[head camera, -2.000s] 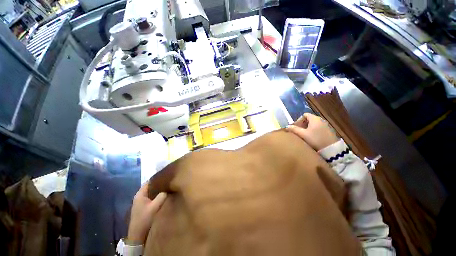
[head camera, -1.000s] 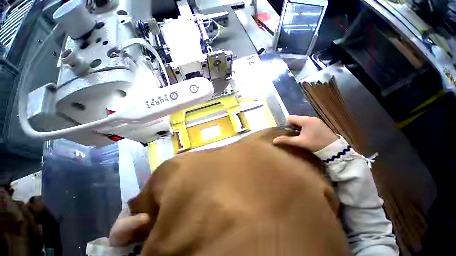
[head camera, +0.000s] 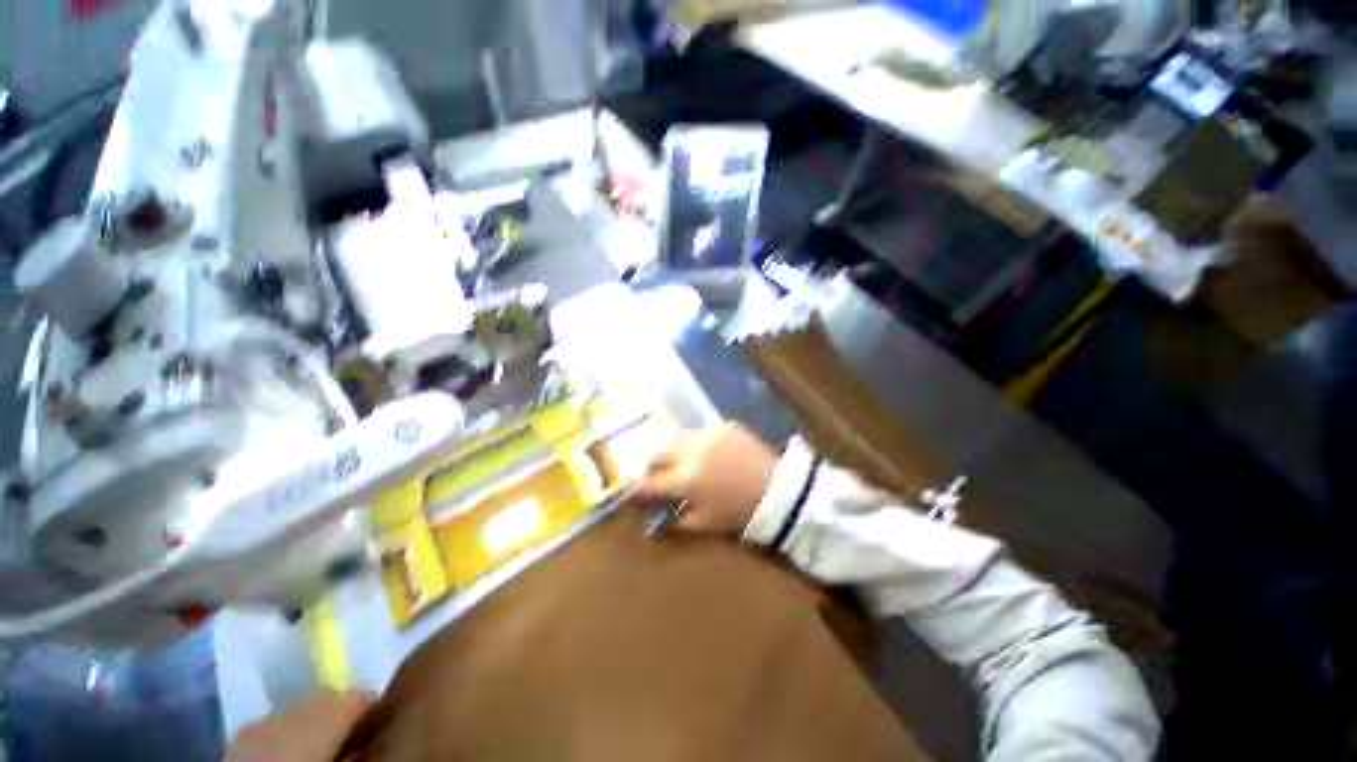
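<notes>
The brown fabric piece (head camera: 625, 655) covers the front of the table at lower centre, its far edge along the near side of the yellow template clamp (head camera: 506, 514). The clamp lies under the pattern-sewing machine head (head camera: 179, 432). My right hand (head camera: 711, 479) is at the fabric's far right corner, fingers curled, with a small dark metallic thing, perhaps thread snips, under them. My left hand (head camera: 305, 730) is at the bottom edge, partly cut off and blurred, at the fabric's left edge. The pale template base sheet (head camera: 402, 643) shows beside the clamp.
The white sewing lamp (head camera: 320, 476) reaches over the clamp's left side. A white-framed screen (head camera: 711, 201) stands behind the table. A bundle of brown cut pieces (head camera: 841, 402), tied with white string, lies at right. Another worktable (head camera: 893, 112) stands at the back right.
The view has swung right and is blurred, so machine and clamp appear further left. My right hand stays at the fabric's far right corner. My left hand remains at its left side, now lower in view.
</notes>
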